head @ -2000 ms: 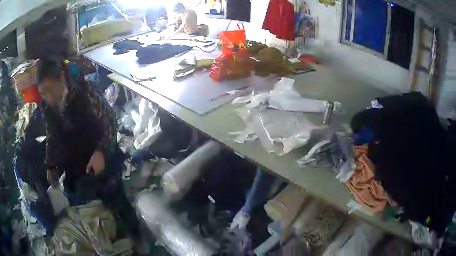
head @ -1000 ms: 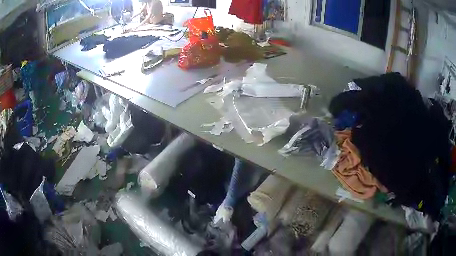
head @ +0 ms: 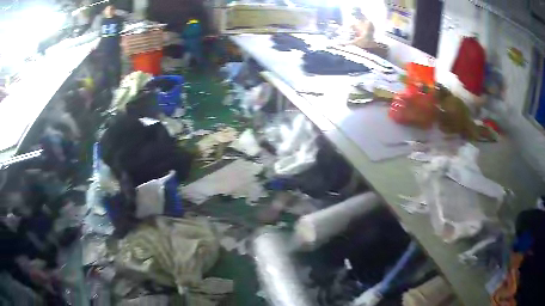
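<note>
Neither of my hands is in the picture. The view is blurred. Nearest in front of me, an olive-beige cloth bundle point(head: 173, 251) lies low at the left of centre. Beside it, a roll in shiny clear wrap point(head: 276, 269) reaches the bottom edge. A pale fabric roll point(head: 337, 220) lies under the long cutting table point(head: 382, 173). On the table are crumpled white sheets point(head: 457, 185), a red-orange carrier bag point(head: 413, 104) and dark cloth point(head: 334, 63). A black cloth heap point(head: 140, 146) stands left of the aisle.
Scraps and a large pale sheet point(head: 227, 179) lie on the green floor point(head: 212, 107). A blue container point(head: 170, 94) and an orange-red crate point(head: 146, 60) stand farther back. One person point(head: 109, 36) stands at the far left; another person point(head: 362, 30) is at the table's far end.
The view has swung left, so the table and its things sit farther right and the aisle shows. The person seen close at the left two seconds ago is no longer there.
</note>
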